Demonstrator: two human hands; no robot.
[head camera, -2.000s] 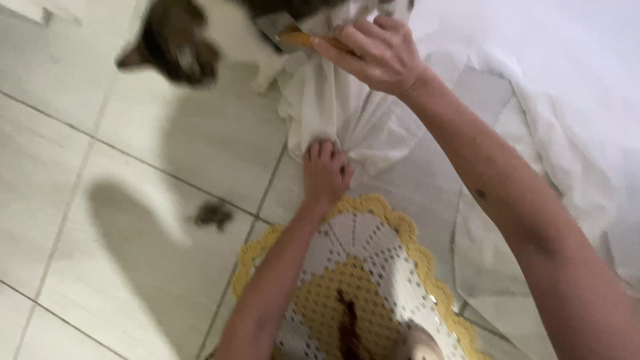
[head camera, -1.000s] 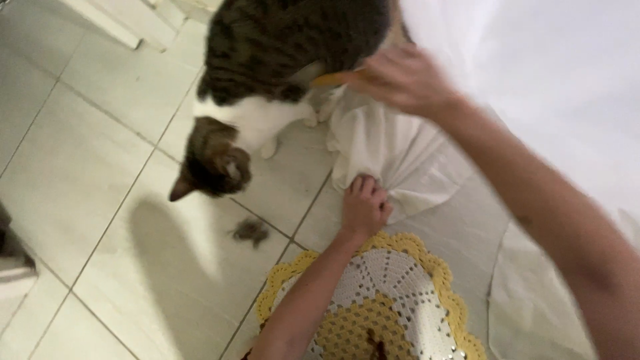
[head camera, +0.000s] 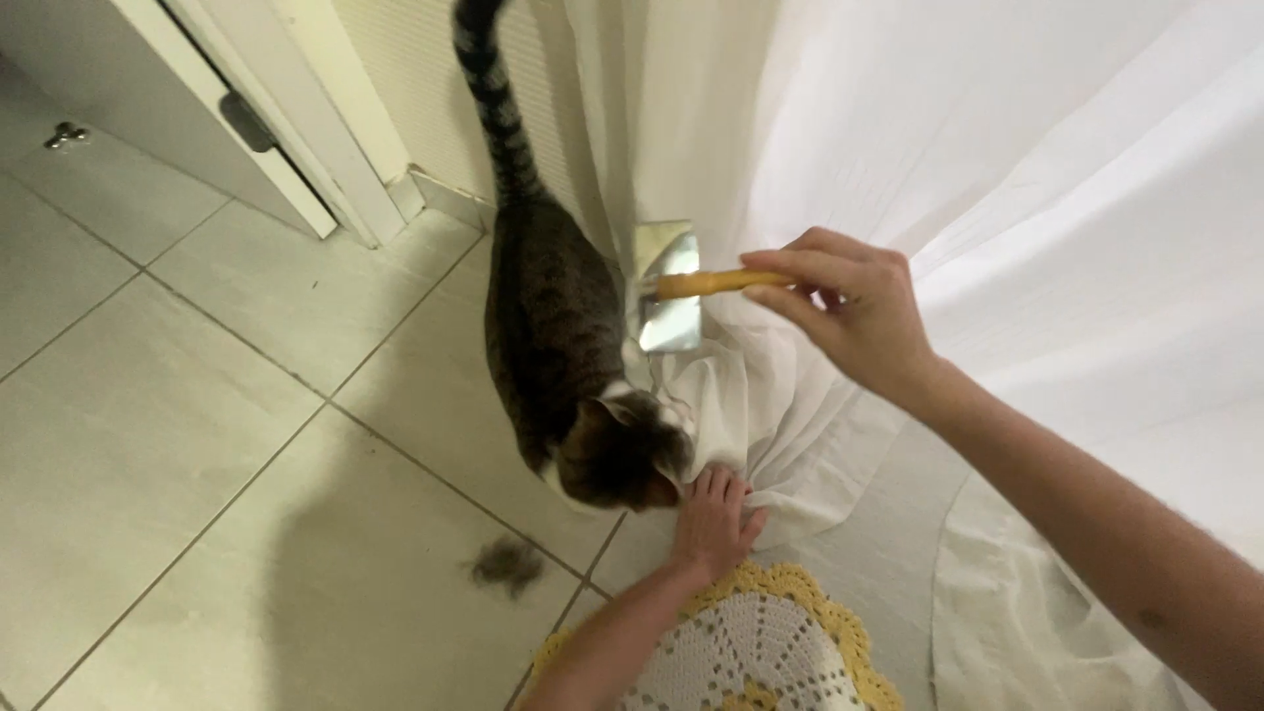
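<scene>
My right hand (head camera: 859, 311) pinches the orange handle of a metal-backed pet slicker brush (head camera: 670, 321), held in the air just right of a cat's flank. The tabby-and-white cat (head camera: 553, 306) stands on the tiles with its tail raised and its head low beside my left hand. My left hand (head camera: 716, 523) rests palm down at the bunched hem of a white curtain (head camera: 731, 405), its fingertips on or against the cloth; whether they grip it is unclear. A clump of loose fur (head camera: 508, 567) lies on the floor left of my left forearm. The brush's bristles are hidden.
A crocheted white and yellow mat (head camera: 760, 632) lies below my left hand. The sheer curtain (head camera: 987, 197) hangs across the right side and spreads onto the floor. At the upper left are a door edge (head camera: 247, 118) and its frame, with a small metal object (head camera: 67, 136) beyond.
The cat has turned; its head is now beside my left hand, its tail up. The brush has come away from its body. My left hand stays at the curtain hem. The view has shifted.
</scene>
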